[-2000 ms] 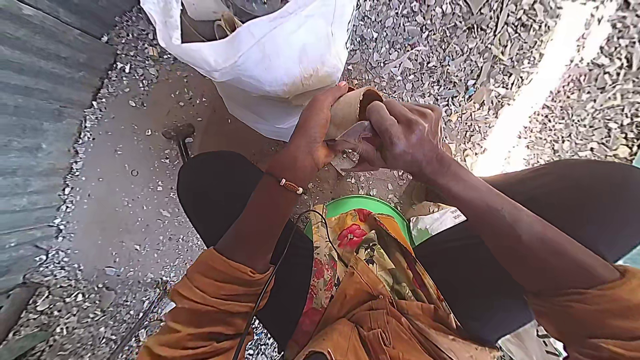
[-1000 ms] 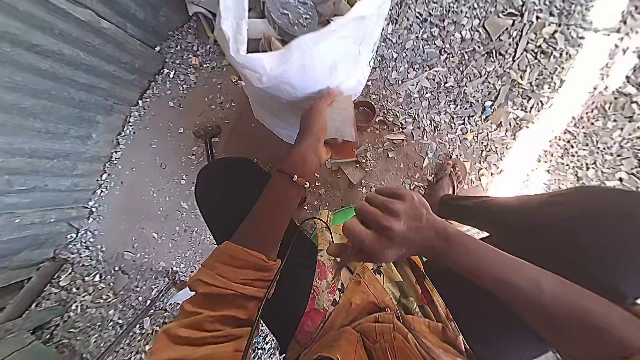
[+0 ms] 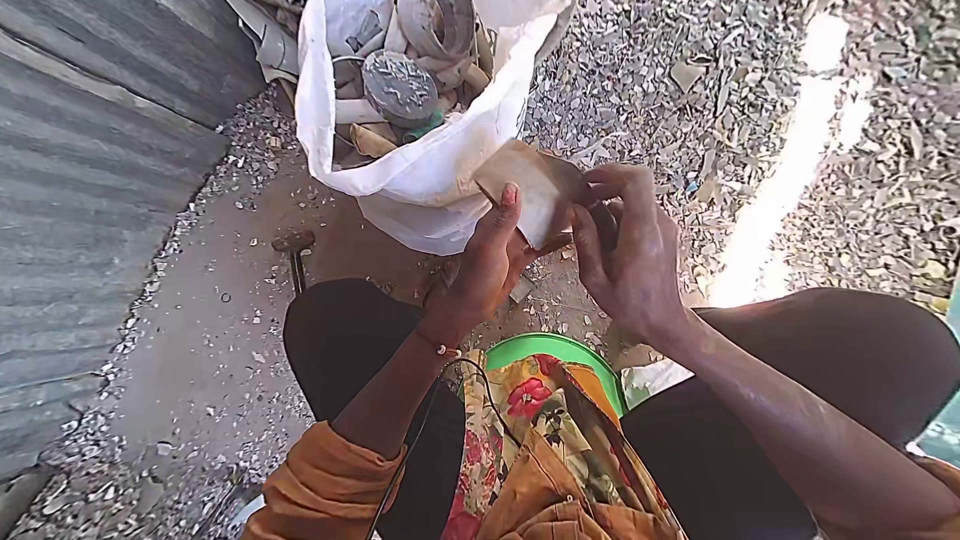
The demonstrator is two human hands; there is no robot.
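Note:
A short tan and brown tube-like piece [image 3: 529, 187], its material unclear, is held in front of a white woven sack [image 3: 420, 176]. My left hand [image 3: 491, 259] grips it from the left and below, the thumb lying on its near face. At its right end, my right hand [image 3: 630, 251] has bent fingers and thumb on the darker edge. The sack stands open and holds pipe-like pieces, a round grey disc [image 3: 400, 88] and a brown curved fragment [image 3: 373, 140]. Part of the held piece is hidden by my fingers.
A hammer [image 3: 294, 244] is by my left knee. Corrugated metal sheeting [image 3: 97, 195] runs along the left. Broken chips [image 3: 885, 202] cover the ground at right, crossed by a bright strip of sunlight. A green basin rim [image 3: 555, 345] shows between my legs, partly under flowered cloth [image 3: 529, 397].
My right hand has moved from near my lap up to the piece in my left hand and touches it again. The piece is turned differently from one second ago.

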